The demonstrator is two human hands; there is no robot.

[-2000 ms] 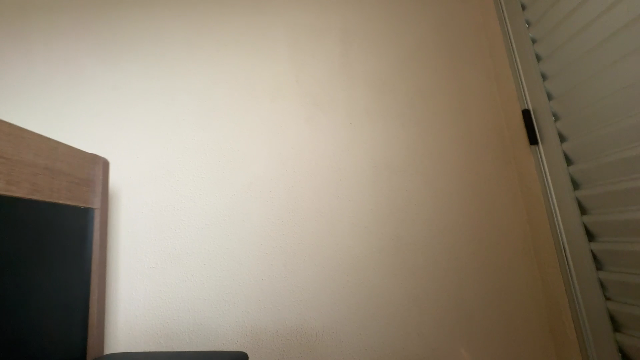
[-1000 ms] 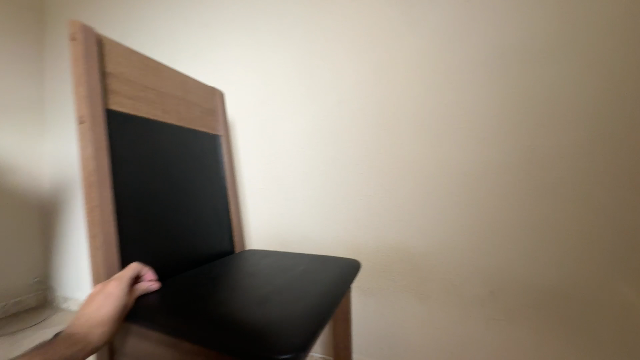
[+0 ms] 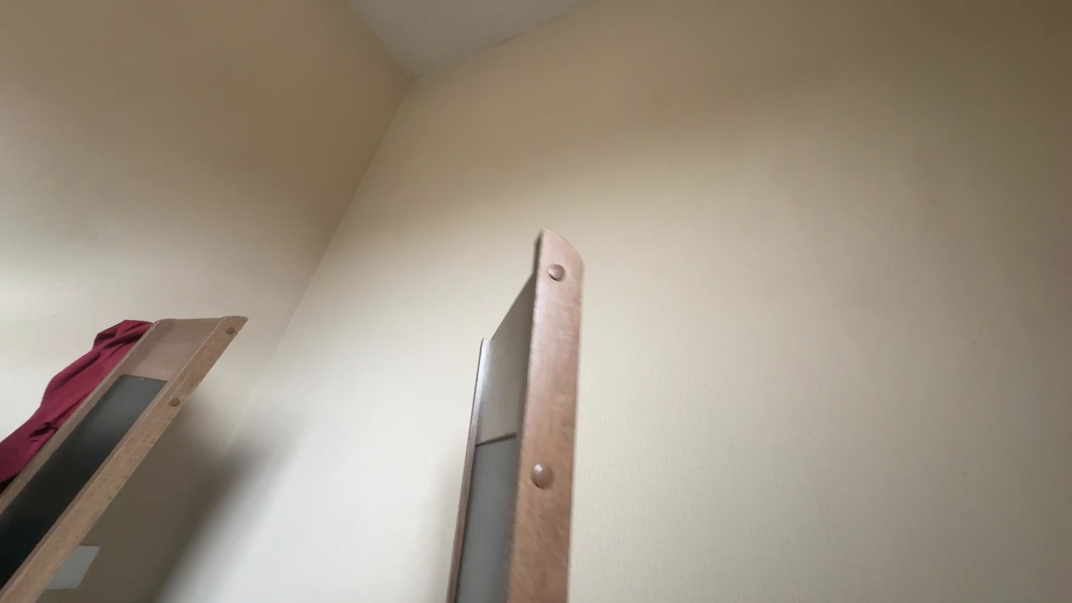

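Neither my left hand nor my right hand shows in the head view. Near the middle, the wooden back post of a chair [image 3: 548, 377] rises upright from the lower edge, seen from its side, with round wooden plugs in it and a dark back panel [image 3: 492, 519] beside it. At the lower left a second chair back [image 3: 126, 469] of wood with a dark panel appears slanted. Dark red cloth [image 3: 79, 389] hangs over its far side. The seats and legs of both chairs are out of view.
Cream walls [image 3: 796, 335] meet in a corner behind the chairs, under a pale ceiling [image 3: 461, 29]. A small whitish plate [image 3: 75, 567] is on the wall at the lower left, partly behind the slanted chair back.
The view has swung up and to the left. My left hand, at the chair's seat one second ago, is out of view. The second chair back and red cloth have come into view.
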